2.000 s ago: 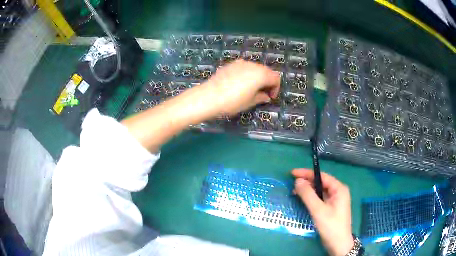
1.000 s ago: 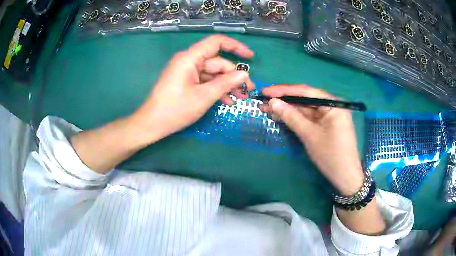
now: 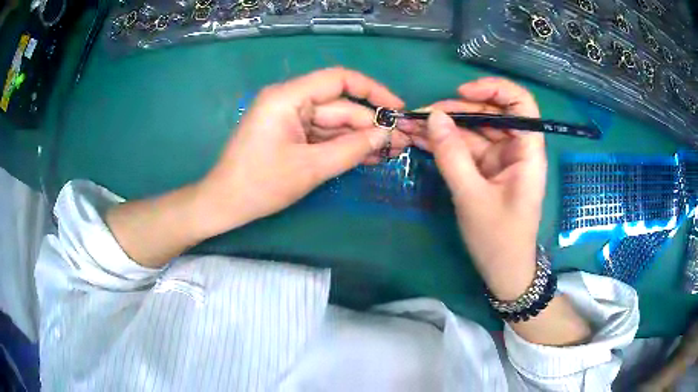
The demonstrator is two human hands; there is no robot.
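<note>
My left hand (image 3: 295, 142) pinches a small module (image 3: 386, 117) between thumb and fingers; its rounded-square gold rim and dark centre face up, and a small part dangles below. My right hand (image 3: 490, 161) holds black tweezers (image 3: 513, 122) nearly level. Their tip points left and meets the module's face. Whether a piece is at the tip is too small to tell. A blue die-cut sheet (image 3: 383, 187) lies on the green mat under the hands, partly hidden by them.
Clear trays of modules stand at the far side (image 3: 310, 27) and far right (image 3: 490, 57). Spare blue sheets (image 3: 620, 195) overlap at right. A black device with a yellow label (image 3: 17, 73) is at far left. A blurred shape, possibly another person's arm, shows at the lower right edge.
Two seconds ago my left hand was over the far tray; it came back with a module. Since one second ago, the tweezers have risen and their tip has moved onto the module's face.
</note>
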